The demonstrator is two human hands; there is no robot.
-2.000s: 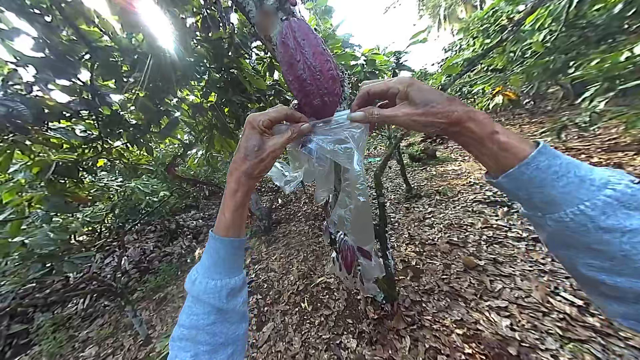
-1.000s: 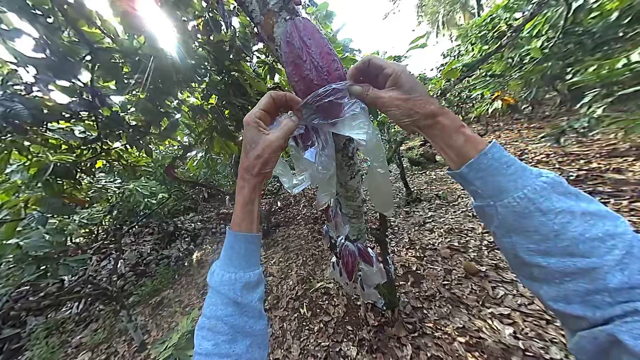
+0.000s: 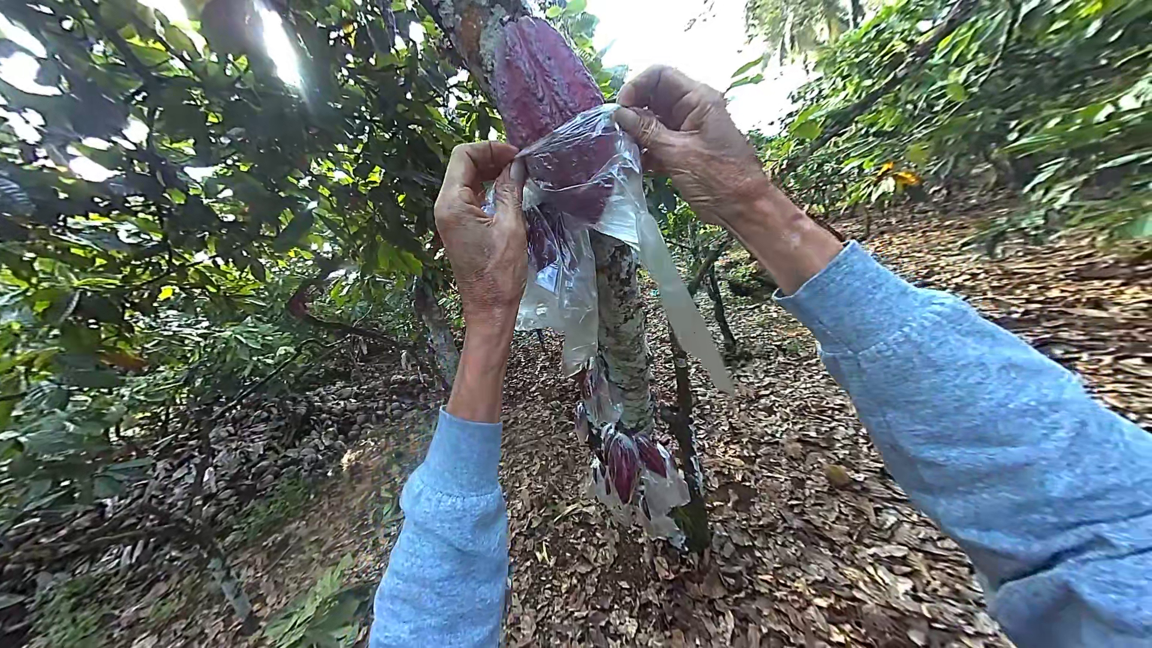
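A large purple-red cacao pod (image 3: 544, 76) hangs against the lichen-covered cacao trunk (image 3: 623, 333). A clear plastic bag (image 3: 576, 162) is stretched across the lower part of this pod, its loose strips dangling beside the trunk. My left hand (image 3: 486, 229) pinches the bag's edge between thumb and fingers at the pod's left side. On the right and slightly higher, my right hand (image 3: 697, 144) pinches the other side of that edge. Lower on the trunk, several smaller red pods (image 3: 623, 463) are wrapped in clear plastic.
Dense leafy branches (image 3: 360, 162) stand close on the left, and more foliage (image 3: 1008, 117) hangs at the upper right. A thin stem (image 3: 684, 405) rises just right of the trunk. Dry leaf litter (image 3: 810, 522) covers the ground.
Both hands have risen and the bag's edge has moved up from below the large pod to over its lower part. The bag is spread wider, and the trunk beneath shows more.
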